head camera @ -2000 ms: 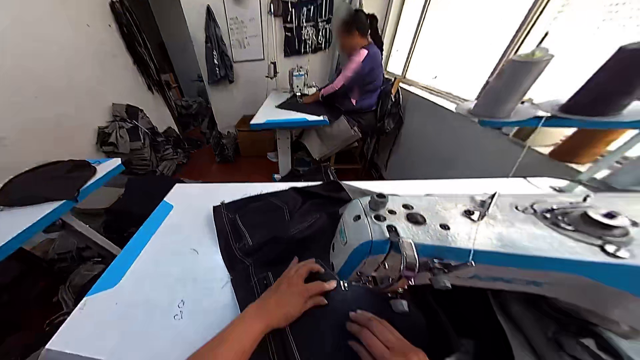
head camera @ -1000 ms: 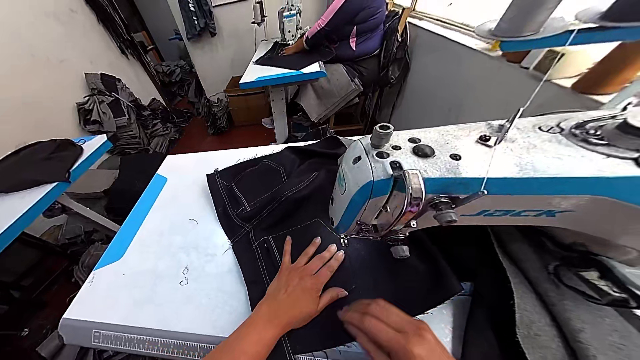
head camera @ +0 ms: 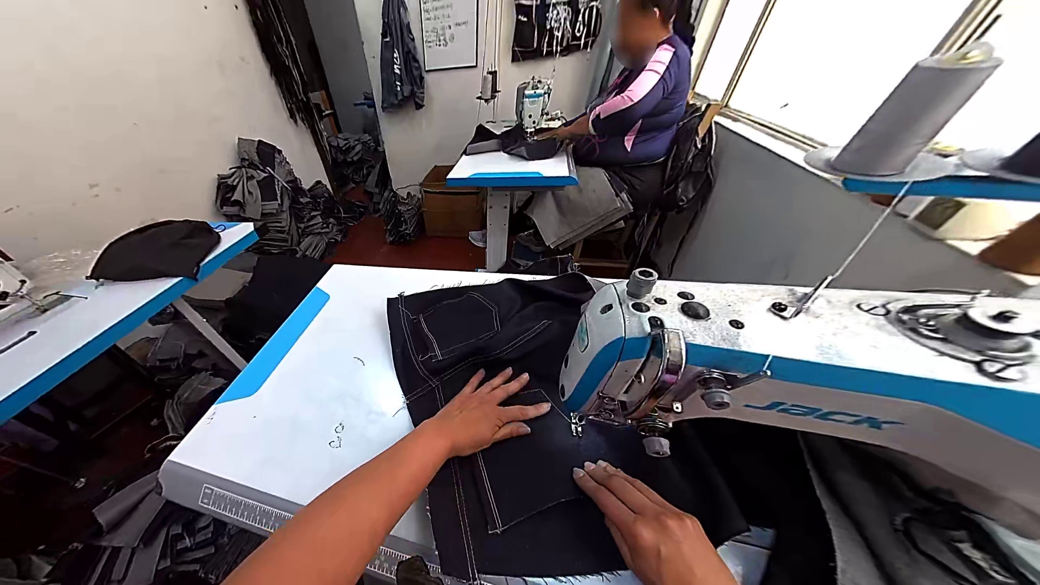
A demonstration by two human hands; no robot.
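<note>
A dark denim trouser piece point(head camera: 520, 536) with pale topstitching lies over the white sewing table point(head camera: 325, 390). On it sits a patch pocket point(head camera: 528, 463), its upper right corner by the presser foot point(head camera: 577, 424) of a Jack sewing machine point(head camera: 780, 357). My left hand point(head camera: 483, 416) rests flat on the denim left of the foot, fingers spread. Nearer the front, my right hand point(head camera: 650, 520) lies on the cloth with its fingers close together, fingertips by the pocket's right side. Another stitched pocket point(head camera: 460, 325) shows farther back on the denim. Neither hand grips the cloth.
A co-worker point(head camera: 642, 106) sits at another sewing machine point(head camera: 533, 106) behind. A second table point(head camera: 146, 301) with dark cloth stands at left. Cloth bundles point(head camera: 268, 199) lie on the floor. A thread cone point(head camera: 914, 114) stands on the rack at right. Grey fabric point(head camera: 877, 504) hangs below the machine arm.
The patch pocket has turned on the table, its free edge now toward the front. My left hand lies farther from the front edge of the denim than one second ago. The view has shifted.
</note>
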